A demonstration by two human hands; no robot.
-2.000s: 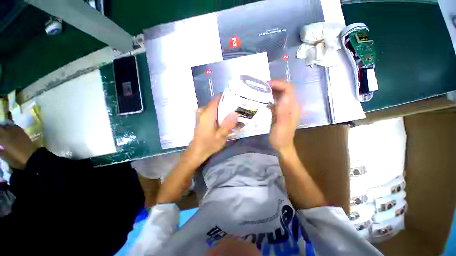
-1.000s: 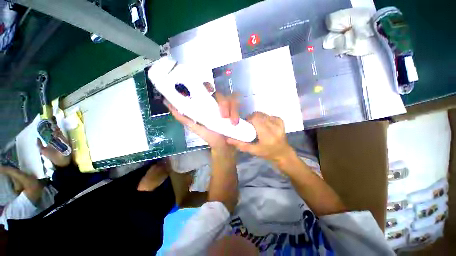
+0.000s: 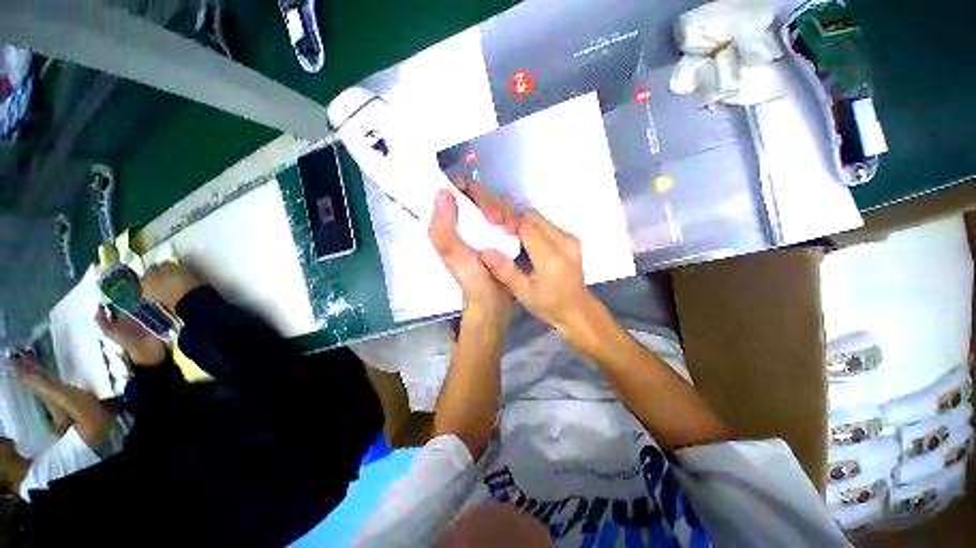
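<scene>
A closed white device (image 3: pixel 391 155) lies slanted across the mat, its wide head at the upper left with a small dark opening. Its narrow end runs down into my hands. My left hand (image 3: pixel 469 241) is closed around the handle from the left and below. My right hand (image 3: pixel 548 265) grips the narrow end from the right. The fingers cover the tip of the handle. An open unit (image 3: pixel 840 91) with a green board and a white block in its handle lies at the upper right, beside a crumpled white cloth (image 3: pixel 726 48).
A smartphone (image 3: pixel 325 203) lies left of the grey and white printed mat (image 3: pixel 701 219). A brown carton (image 3: pixel 749 364) at the lower right holds rows of white parts. A neighbour's arms (image 3: pixel 161 310) are at the left with an open unit. A grey bar crosses the upper left.
The device's head has turned from facing me to pointing up and left, then shifted slightly. My hands have moved closer together on the handle. The neighbour's second hand now shows at their unit.
</scene>
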